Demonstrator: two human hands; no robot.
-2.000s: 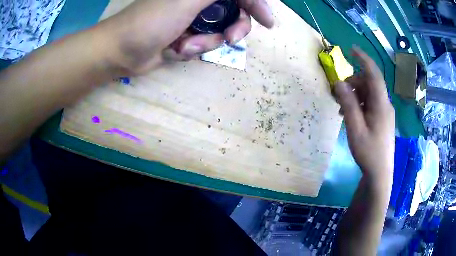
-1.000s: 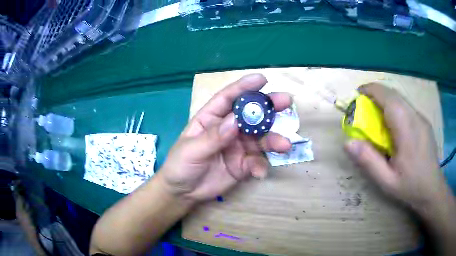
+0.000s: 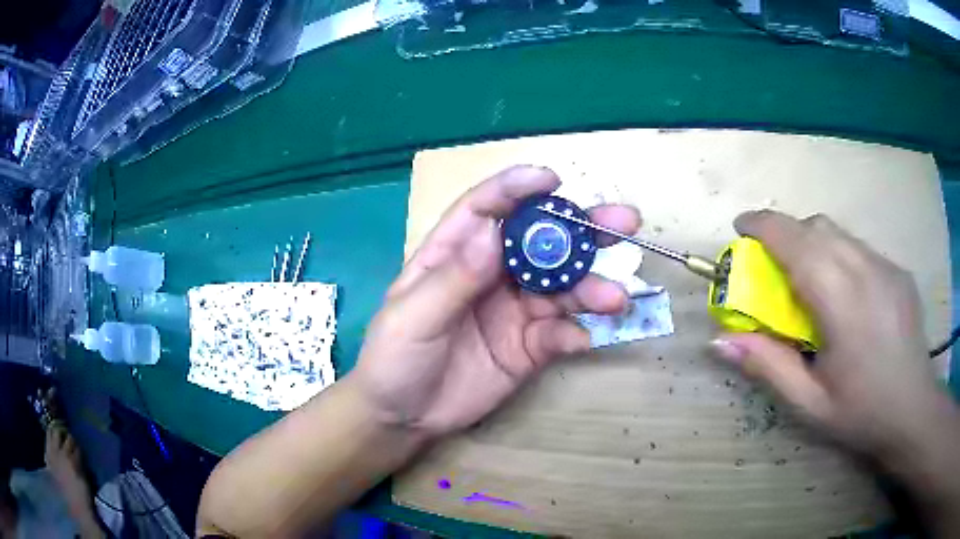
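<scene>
My left hand (image 3: pixel 453 305) holds a round black part (image 3: pixel 548 243) between its fingers, its face with a ring of pale dots and a metallic centre turned up. My right hand (image 3: pixel 832 326) grips a yellow hand tool (image 3: pixel 760 292). The tool's thin metal rod (image 3: pixel 637 241) runs left from a brass-coloured collar. Its tip lies over the upper part of the black part's face; whether it touches cannot be told. Small white wipes (image 3: pixel 639 319) lie on the board behind my left fingers.
The tan board (image 3: pixel 590 463) bears dark crumbs and purple marks. A spotted white cloth (image 3: pixel 263 342) with thin sticks (image 3: pixel 292 260) at its upper edge lies left. Two small bottles (image 3: pixel 128 342) are far left. Clear trays (image 3: pixel 190 63) stand at the back left. Another person's arm (image 3: pixel 65 458) shows lower left.
Two seconds ago the tool lay on the board beside my open right hand. Now my right hand holds it, and since one second ago its rod has come over the black part's face.
</scene>
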